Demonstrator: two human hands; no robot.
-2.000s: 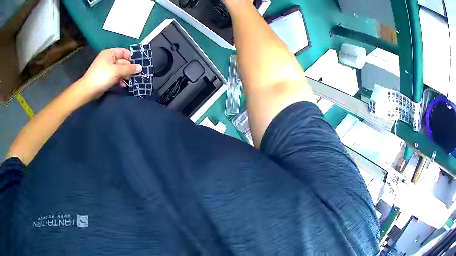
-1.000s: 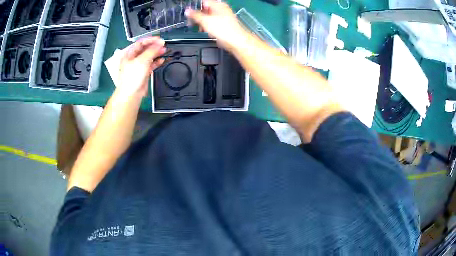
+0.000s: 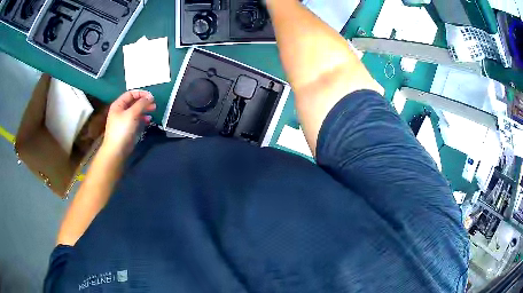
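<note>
The nearest open white box (image 3: 274, 114) has a black moulded tray with a black power adapter (image 3: 245, 87), a dark cable bundle (image 3: 231, 117) beside it, and a round recess. My left hand (image 3: 131, 117) is left of this box, not touching it, with fingers curled and thumb close to the index finger; whether it holds anything small I cannot tell. My right forearm reaches past the box to the top edge, where the hand is cut off. A second open box (image 3: 226, 43) with a black tray lies beyond the near one.
A white card (image 3: 147, 62) lies left of the near box. More tray-lined boxes (image 3: 98, 73) stand at the upper left. An open brown carton (image 3: 35, 134) with a white item is at the left. White sheets, strips and a pale grid sheet (image 3: 473, 41) lie at the right.
The view has turned. The dark grid sheet seen in my left hand two seconds ago no longer shows there. My left hand has moved away from the near box; my right hand has gone past the top edge.
</note>
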